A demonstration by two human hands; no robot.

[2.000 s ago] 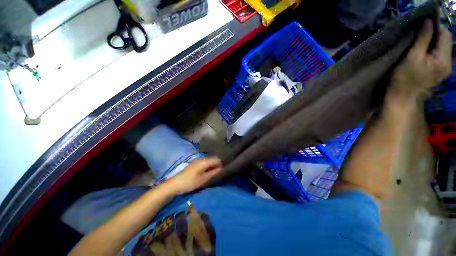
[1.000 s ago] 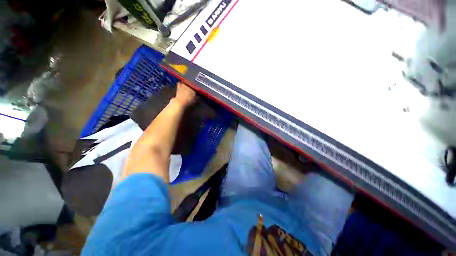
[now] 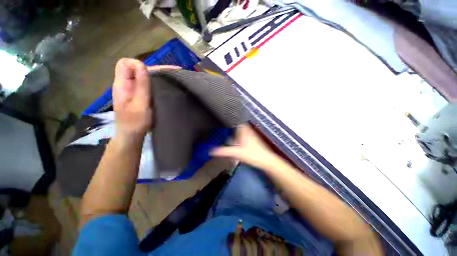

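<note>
A dark brown-grey fabric panel (image 3: 175, 115) hangs in the air over the blue basket, left of the table's front edge, and is blurred. My left hand (image 3: 131, 95) is closed on its upper left edge, with the back of the arm below. My right hand (image 3: 243, 147) is at the panel's lower right side, thumb and fingers apart, blurred. Whether its fingertips touch the panel cannot be told.
The white machine table (image 3: 320, 95) has a ruler (image 3: 300, 155) along its front edge. A blue basket (image 3: 173, 52) with cut pieces is behind the panel. Light fabric (image 3: 346, 20) lies at the table's back. Black scissors handles (image 3: 441, 220) show at the right edge.
The view has turned left from the scissors and right basket. The earlier long fabric is gone from view. My left hand has come up from the left basket with a panel. My right hand has come into view.
</note>
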